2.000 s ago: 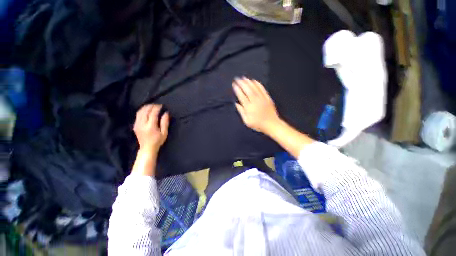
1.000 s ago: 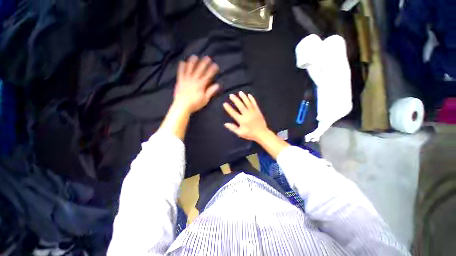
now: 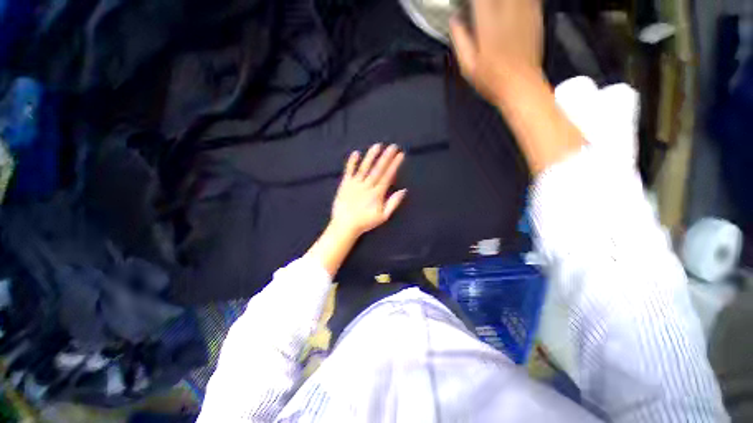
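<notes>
A dark garment (image 3: pixel 289 165) lies spread over the pressing table, flatter near me and wrinkled at the back and left. My left hand (image 3: pixel 367 188) lies on it palm down, fingers apart, holding nothing. My right hand (image 3: pixel 501 45) is at the top edge of the view, beside the steam iron (image 3: pixel 431 15). Only part of the iron's silver soleplate shows. The right fingers are blurred and cut off by the frame edge, so whether they grip the iron cannot be told.
A white cloth or glove (image 3: pixel 619 124) lies at the right, partly behind my right forearm. A white roll (image 3: pixel 712 249) is further right. A blue plastic crate (image 3: pixel 495 301) is below the table's front edge. Bundled parts with white patches (image 3: pixel 99 363) are at lower left.
My right hand has moved from the garment up and right to the iron. My left hand has moved down towards me on the garment. The garment's front area looks smoother.
</notes>
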